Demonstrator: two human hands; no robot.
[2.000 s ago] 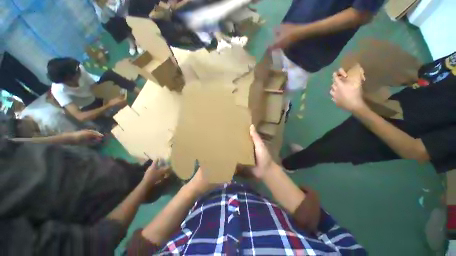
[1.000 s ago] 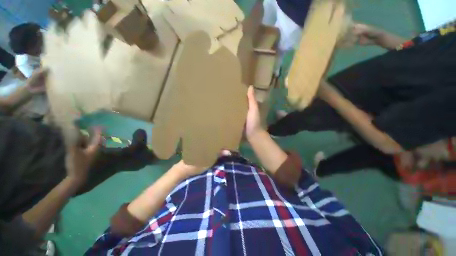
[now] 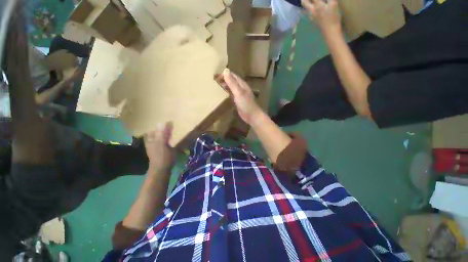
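Observation:
A part-folded box (image 3: 169, 82) is held between my hands in front of my body. Its large flap with a wavy, rounded outline faces up, and a narrow folded wall shows along its lower right edge. My left hand (image 3: 160, 148) grips the lower left edge, with the fingers on the top face. My right hand (image 3: 242, 100) grips the right corner, with the thumb or a fingertip near the notch there. The undersides of the box and parts of both hands are hidden.
Loose stacked blanks (image 3: 177, 13) lie behind the box. A folded small box (image 3: 105, 20) stands at the upper left. An open carton (image 3: 258, 56) with small boxes inside is just right. Another person's dark sleeve (image 3: 426, 87) is at right, a person's leg at left. The floor (image 3: 349, 169) is green.
The blank in my hands has turned and tilted left, and a folded wall now shows. My left hand has moved up and left. The person at right no longer shows the upright cardboard piece.

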